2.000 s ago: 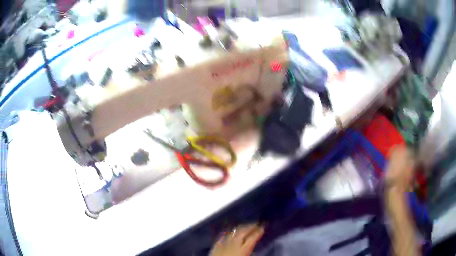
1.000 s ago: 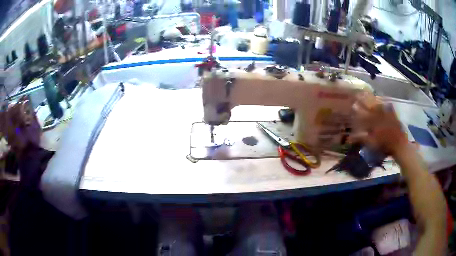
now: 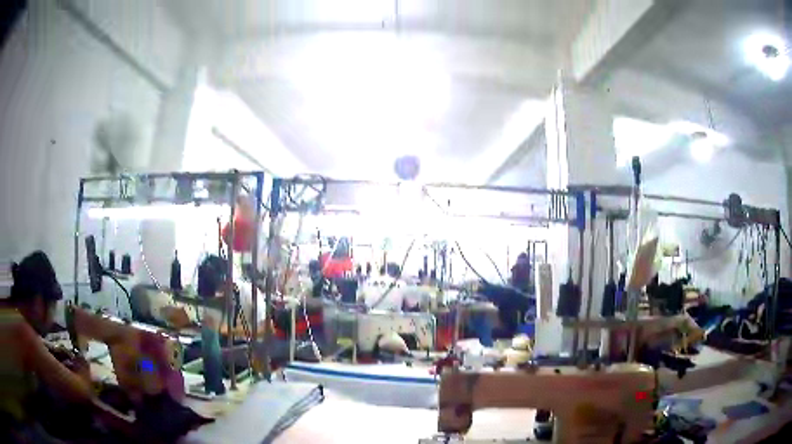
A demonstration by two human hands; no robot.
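The cream sewing machine head (image 3: 547, 392) stands at the lower right of the head view, its long arm level and its lower part cut off by the bottom edge. A small red light shows at its right end. The stacked light pieces (image 3: 260, 418) with dark striped edges lie on the white table left of it. The scissors and the needle plate are out of the picture. Neither of my hands is in view.
A person (image 3: 39, 347) sits at the far left by a purple machine (image 3: 143, 360). Metal thread stands with dark cones (image 3: 569, 299) rise behind the machine. A white trough with a blue edge (image 3: 360, 375) lies behind the table. Other workers and bright lights are beyond.
The view has tilted up from the table to the room and ceiling. My right hand, earlier at the machine's right end, and the scissors have gone out of view.
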